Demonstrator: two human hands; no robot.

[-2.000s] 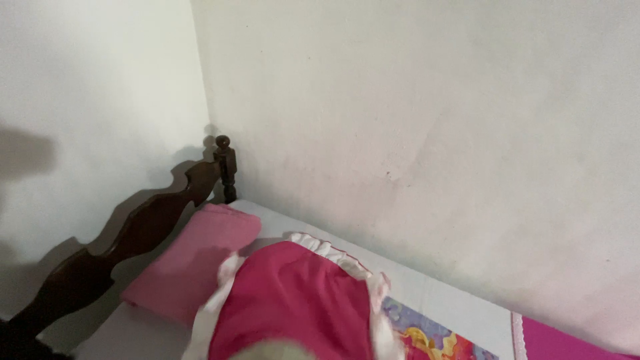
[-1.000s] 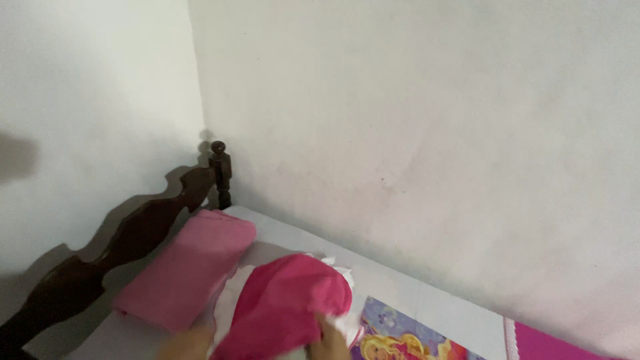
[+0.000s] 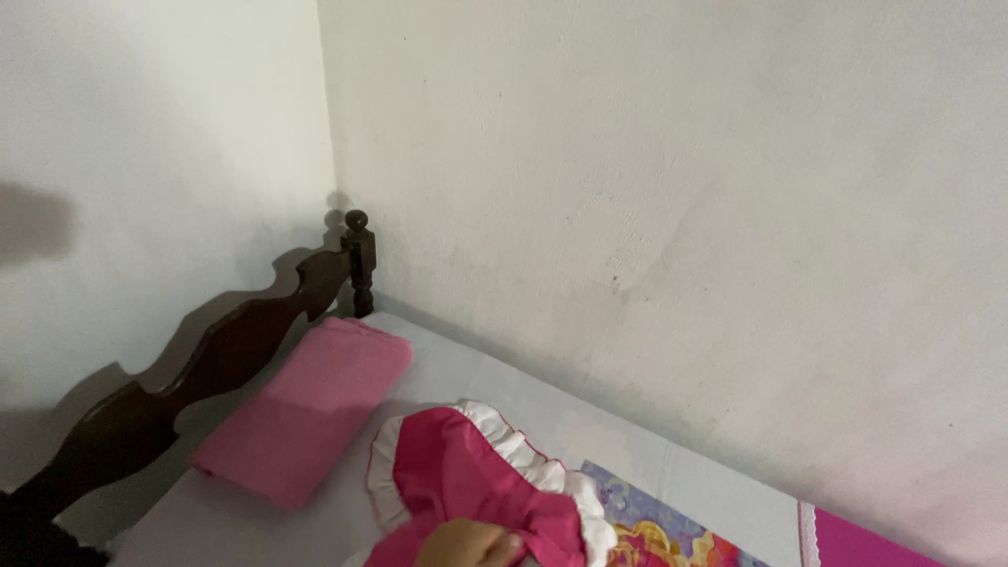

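Note:
A magenta cloth with a white ruffled edge (image 3: 465, 465) lies bunched over the white bed sheet at the bottom centre. One hand, which looks like my right hand (image 3: 468, 543), is on the cloth at the lower edge, fingers curled and partly cut off. My left hand is out of the picture. Left of the cloth is a folded pink cloth (image 3: 307, 413), and to its right a printed colourful fabric piece (image 3: 669, 524) is partly covered by the ruffle.
The dark carved wooden headboard (image 3: 236, 342) with its turned post (image 3: 360, 260) stands at the left. A pale wall (image 3: 669, 197) runs along the bed's far side. Magenta fabric with white lace trim (image 3: 854, 539) lies at the lower right.
The ruffled cloth, held up and spread two seconds ago, was bunched a second ago and now lies lower with its ruffle fanned out. Of the two hands seen a second ago, one shows now.

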